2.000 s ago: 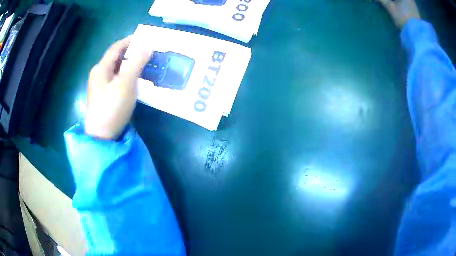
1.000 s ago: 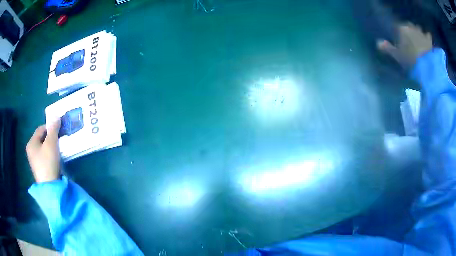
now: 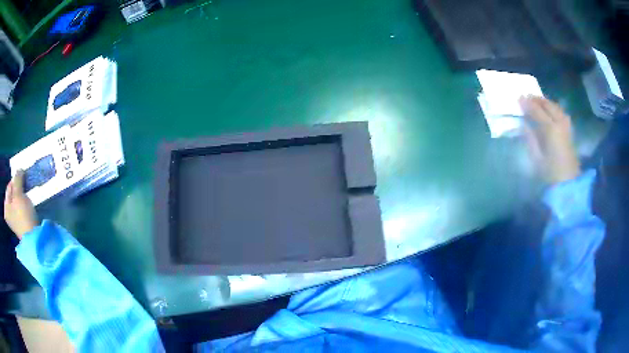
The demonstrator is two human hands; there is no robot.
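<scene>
A black foam tray (image 3: 258, 203) lies flat on the green mat in front of me, its recess empty and its notch on the right edge. My left hand (image 3: 19, 207) holds a user manual (image 3: 52, 165) by its left end, partly off the lower manual pile (image 3: 110, 155). My right hand (image 3: 552, 134) has its fingers on the stack of small white cards (image 3: 507, 100) at the right; whether it grips one cannot be told.
Another manual pile (image 3: 83, 93) lies at the upper left. A blue battery tester (image 3: 72, 21) with a red lead is at the far left. Dark foam trays (image 3: 483, 34) lie at the upper right. A white box-like item (image 3: 604, 83) is at the right. A carton (image 3: 45, 336) shows at the lower left.
A foam tray now lies in front of me. My right hand has come down from the dark trays to the white cards. My left hand has slid a manual left off its pile.
</scene>
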